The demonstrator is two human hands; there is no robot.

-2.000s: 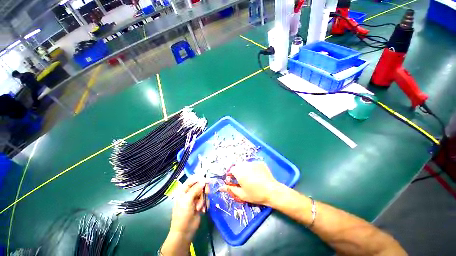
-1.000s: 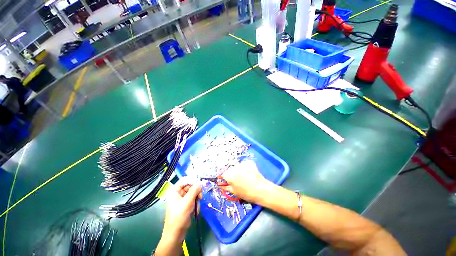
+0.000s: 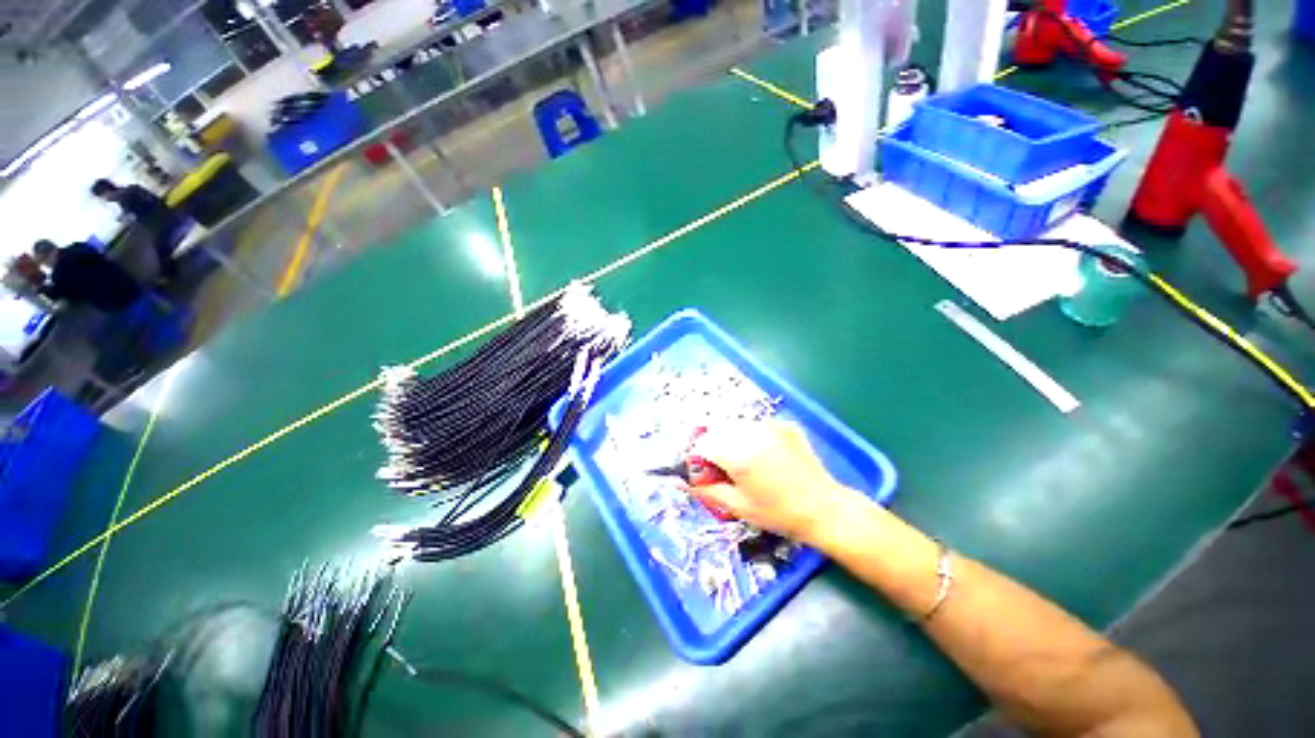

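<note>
My right hand (image 3: 764, 483) is closed around small red-handled cutters (image 3: 705, 473) over the blue tray (image 3: 875, 469). Their dark tip points left. The tray holds a loose heap of small white and silvery pieces (image 3: 671, 397). My left hand is out of the picture. A single black cable (image 3: 483, 683) with a pale end lies near the lower edge, running out of view; what holds it is not visible. A thick bundle of black cables (image 3: 483, 397) with whitish ends lies left of the tray, with a thinner curved bunch (image 3: 483, 531) in front of it touching the tray's side.
More dark cable bundles (image 3: 320, 649) lie at the lower left. A steel ruler or white strip (image 3: 1007, 355), a teal pot (image 3: 1099, 291), white paper (image 3: 995, 274), blue bins (image 3: 995, 180), a black power cord and a red heat gun (image 3: 1185, 170) stand or lie at the right. Two people sit far left.
My left hand has left the tray and gone out of the picture. A cable end now shows at lower left. My right hand keeps the cutters over the tray. The view has shifted.
</note>
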